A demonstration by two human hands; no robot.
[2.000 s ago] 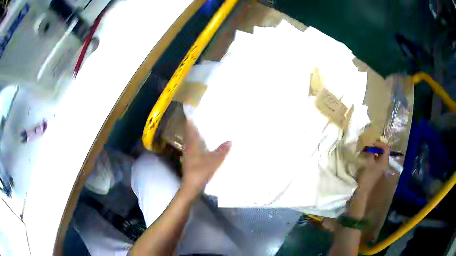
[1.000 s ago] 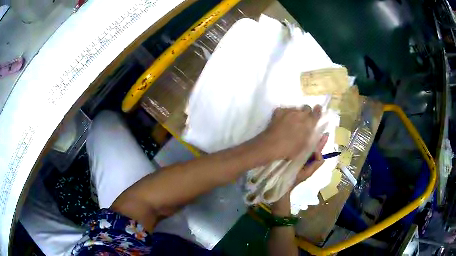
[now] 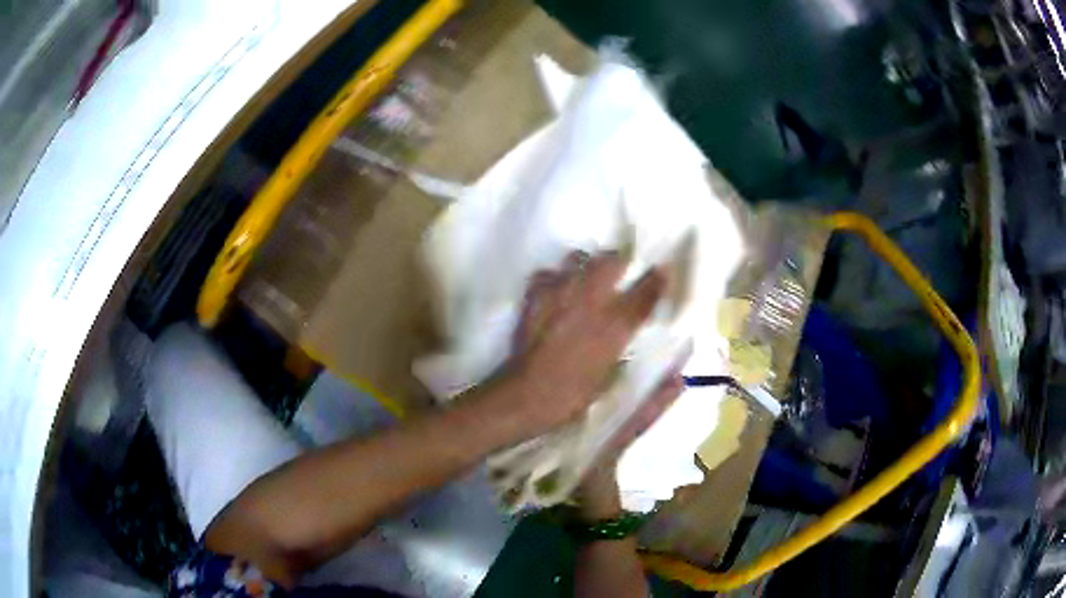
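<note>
White cut fabric pieces [image 3: 585,164] lie in a blurred, crumpled pile on the cardboard top of the trolley [image 3: 374,257]. My left hand [image 3: 585,327] lies over the pile, fingers spread and blurred; whether it grips cloth I cannot tell. My right hand [image 3: 637,426] is below and right of it, partly hidden by a folded fabric bundle [image 3: 549,467] that it holds against its palm. A dark blue pen [image 3: 708,380] sticks out from my right hand. Tan paper tickets [image 3: 727,426] show at the pile's right edge.
Yellow rails run along the trolley's left [image 3: 310,152] and right [image 3: 961,350]. The white table edge [image 3: 129,175] curves along the left. Blue plastic [image 3: 836,374] is beyond the cardboard at right. My legs are at lower left, and the green floor [image 3: 725,70] is at the top.
Since two seconds ago my left hand has crossed right onto the pile, and my right hand has come inward with folded fabric. Since one second ago the pile has become more bunched.
</note>
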